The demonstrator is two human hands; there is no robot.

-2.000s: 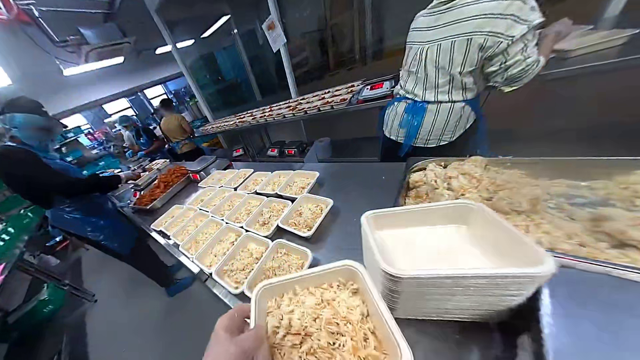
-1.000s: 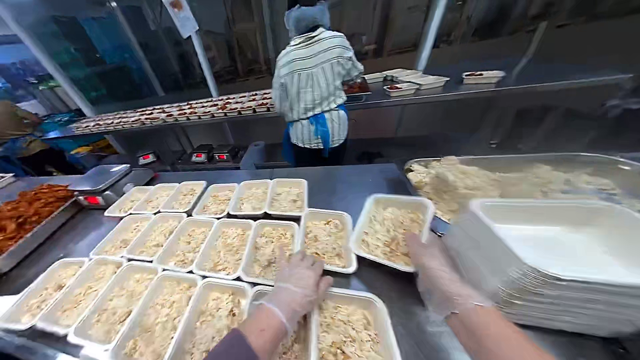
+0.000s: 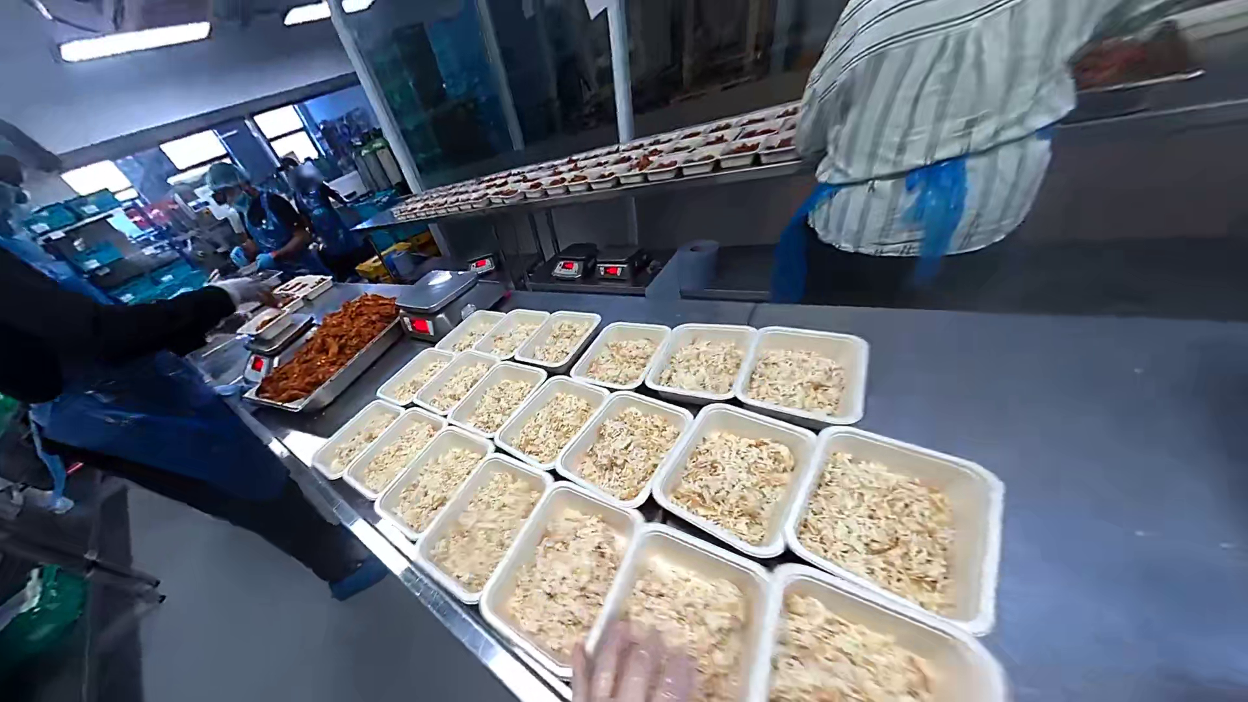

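Observation:
Rows of off-white rectangular food trays (image 3: 733, 478), each part filled with pale shredded or grain-like food, stand side by side on the steel table (image 3: 1102, 468). At the bottom edge my left hand (image 3: 636, 667), in a thin clear glove, rests at the near rim of one filled tray (image 3: 682, 604), its fingers over the rim; whether it grips the tray is unclear. Another filled tray (image 3: 848, 648) stands directly to the right of that one. My right hand is out of view.
A digital scale (image 3: 436, 297) and a metal pan of reddish-brown food (image 3: 336, 351) stand at the far left, beside a person in a blue apron (image 3: 156, 409). A person in a striped top (image 3: 936, 136) stands behind the table, near a shelf of filled trays (image 3: 624, 175).
My right hand, at a filled tray a second ago, has left the view. That tray now stands at the right end of its row. The view has swung left.

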